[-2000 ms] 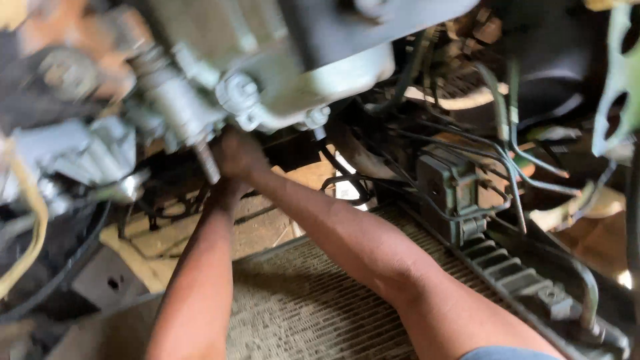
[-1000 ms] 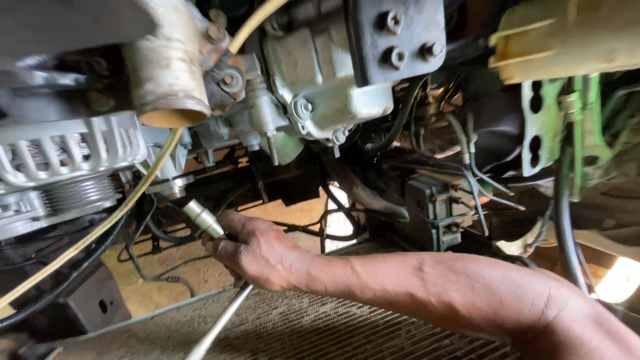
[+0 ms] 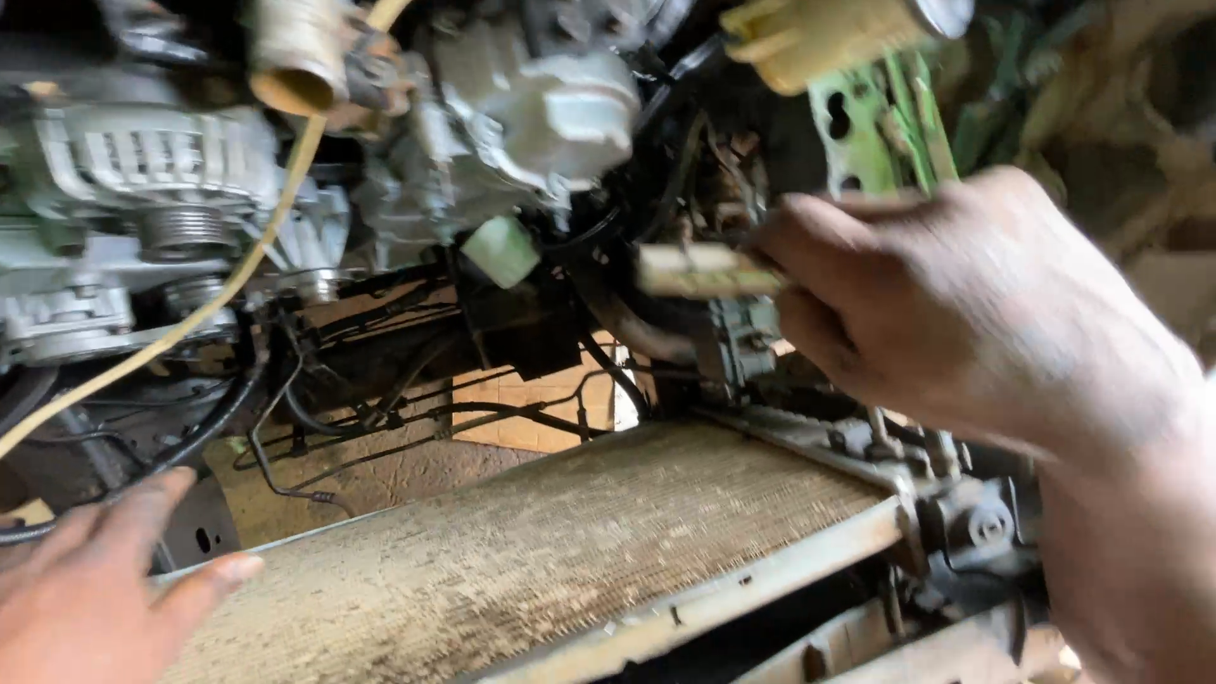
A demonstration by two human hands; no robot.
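My right hand point(image 3: 912, 304), blurred, is raised at the right, its fingers closed around a metal socket tool point(image 3: 708, 271) whose cylindrical end points left; the rest of the tool is hidden by the hand. At the lower left my left hand point(image 3: 104, 579) is spread with nothing in it, over the left end of the radiator core point(image 3: 570, 541). A black hose point(image 3: 214, 437) passes just above its fingers. Above the radiator is the engine, with its alternator point(image 3: 161, 157) at the left and a cast metal housing point(image 3: 541, 114) in the middle.
A yellowish cable point(image 3: 218, 294) hangs across the left side below an open pipe end point(image 3: 299, 76). Thin metal lines point(image 3: 427, 418) run behind the radiator. A green perforated bracket point(image 3: 860, 133) and a yellowed plastic reservoir point(image 3: 817, 43) are at the upper right. The radiator's metal frame edge point(image 3: 712, 594) faces me.
My right hand has moved from the middle, near the radiator's far side, up to the right with the tool. My left hand has come into view at the lower left. The view has shifted.
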